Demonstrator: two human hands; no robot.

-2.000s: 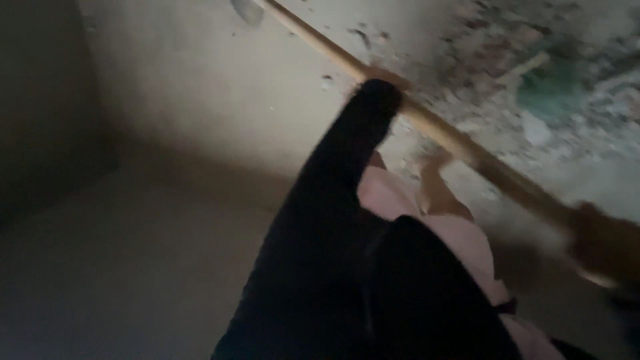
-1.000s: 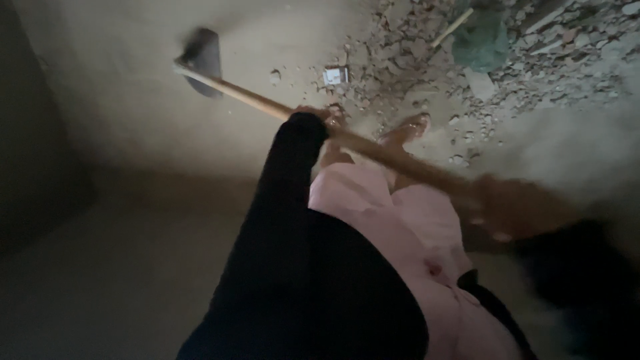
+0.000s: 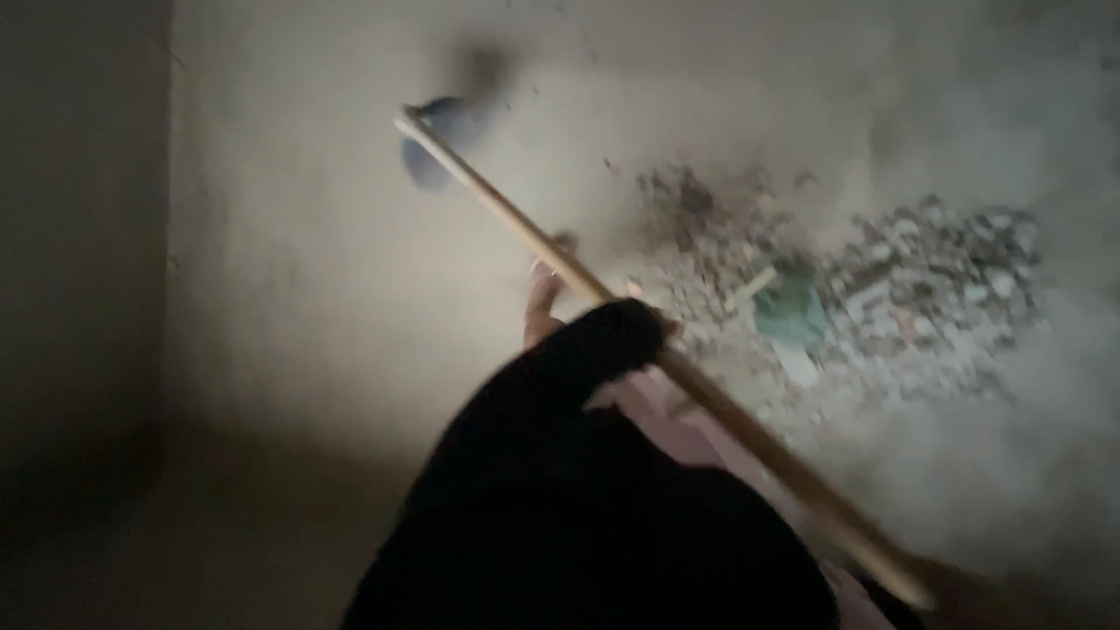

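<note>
A hoe with a long wooden handle (image 3: 507,210) runs from upper left to lower right across the head view. Its broad dark blade (image 3: 433,149) is blurred and lies over the bare floor at the upper left. My left hand (image 3: 667,329), mostly hidden by a black sleeve, is closed around the middle of the handle. Near the handle's lower right end is my right hand (image 3: 949,586), dim and blurred, gripping it there. Between the blade and my left hand, one of my feet shows beside the handle.
Rubble and small debris (image 3: 945,289) spread over the concrete floor at the right. A green crumpled piece (image 3: 790,306), perhaps plastic or cloth, lies among it, beside a light stick (image 3: 751,287). A dark wall (image 3: 79,219) stands along the left.
The view has shifted. The hoe stays in both my hands throughout; its blade, near the small pale object a second ago, is now over bare floor, and the handle slopes more steeply.
</note>
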